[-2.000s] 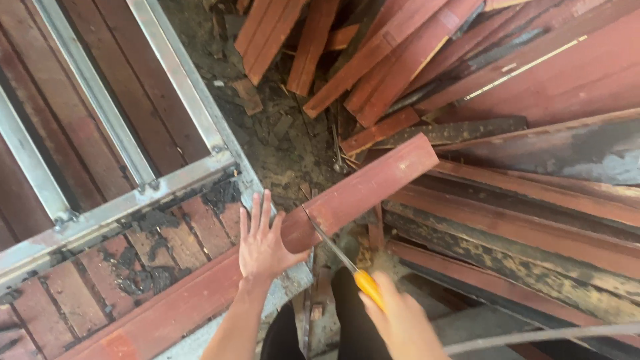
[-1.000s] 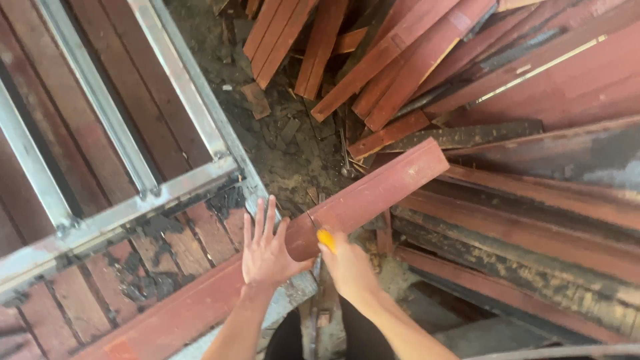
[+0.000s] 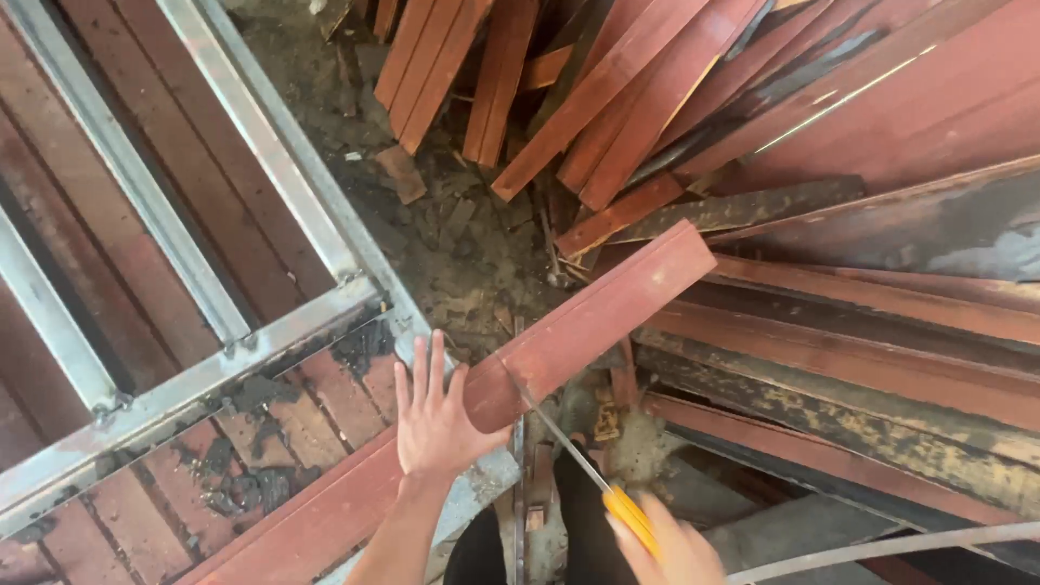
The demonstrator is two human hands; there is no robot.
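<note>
A red-painted wooden board point(image 3: 605, 313) lies diagonally over the corner of a metal-framed platform, its far end sticking out past the edge. My left hand point(image 3: 439, 414) presses flat on the board with its fingers spread, just left of a dark cut line across it. In my right hand point(image 3: 670, 540), at the lower right, is the yellow handle of a handsaw point(image 3: 573, 447). The thin blade reaches up to the board's near edge and sits in the cut, seen nearly edge-on. My fingers partly hide the handle.
Welded metal bars point(image 3: 130, 171) cross the platform at the left. Dark scraps point(image 3: 252, 479) lie on its planks. Red wooden boards point(image 3: 601, 97) are heaped at the top and right. Below the overhanging end is littered, dirty ground point(image 3: 455, 244). A curved pale strip point(image 3: 886, 552) crosses the lower right.
My right hand moved up close to the board a second ago and is now back down toward the lower right, with more blade showing. My left hand stays on the board.
</note>
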